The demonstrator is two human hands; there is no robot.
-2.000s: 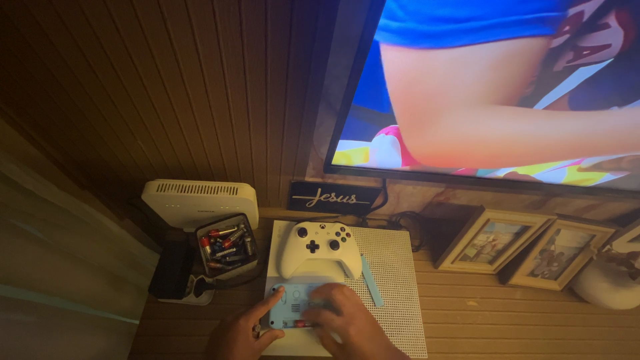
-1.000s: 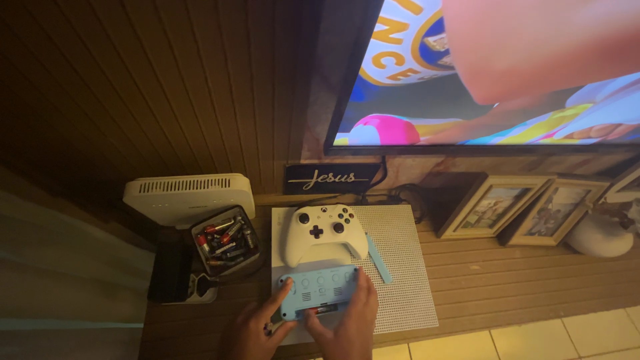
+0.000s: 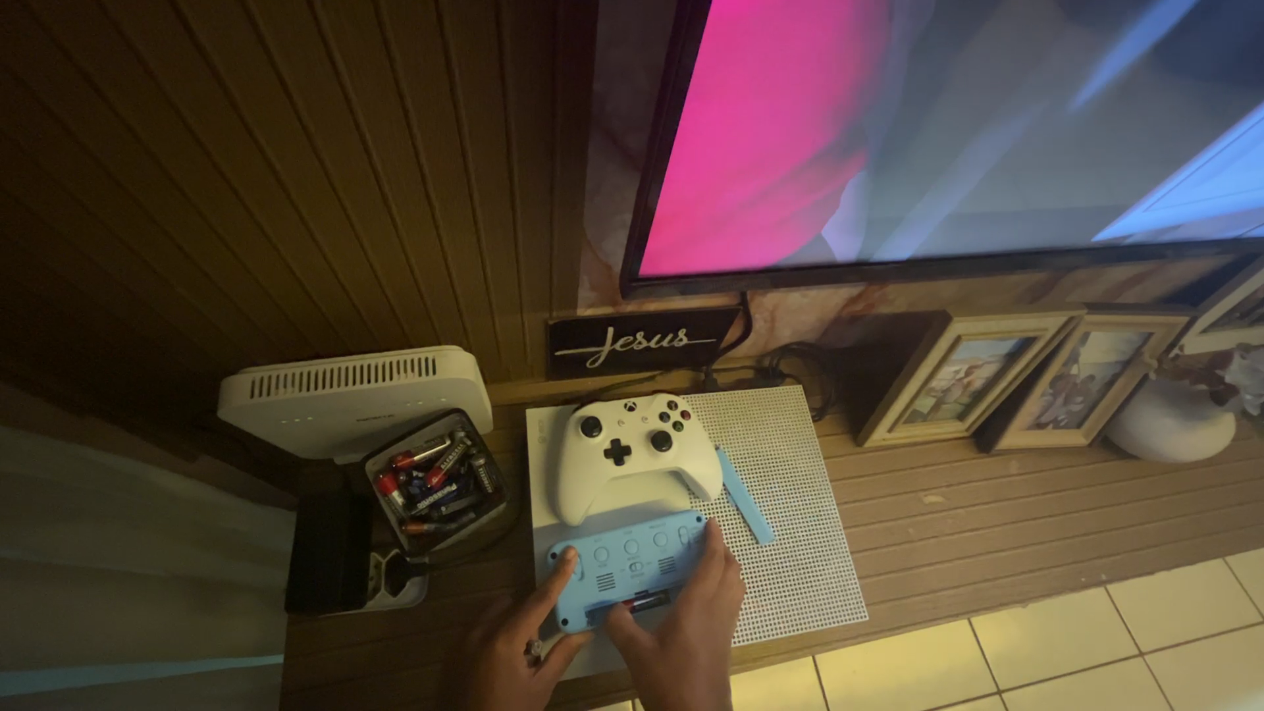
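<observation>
A light blue plastic device [image 3: 632, 565] with round knobs or buttons and slotted grilles lies over the near part of a white game console [image 3: 800, 533]. My left hand [image 3: 528, 642] grips its left end, a ring on one finger. Around the right end my right hand [image 3: 686, 622] is closed, its thumb at the open battery compartment, where a battery [image 3: 647, 600] shows in part. Just beyond the device a white game controller [image 3: 637, 449] rests on the console. To the right of the controller lies a narrow light blue cover strip [image 3: 746, 497].
A dark bin of loose batteries [image 3: 434, 484] stands left of the console, before a white router [image 3: 355, 395]. Behind are a black sign [image 3: 642, 341] and cables [image 3: 790, 370]. A television [image 3: 889, 267] hangs above picture frames [image 3: 973, 380] and a white vase [image 3: 1175, 420] at right.
Two seconds ago my right hand was blurred over the device; now it holds the right end. The device has turned to a tilt since one second ago. The television picture differs.
</observation>
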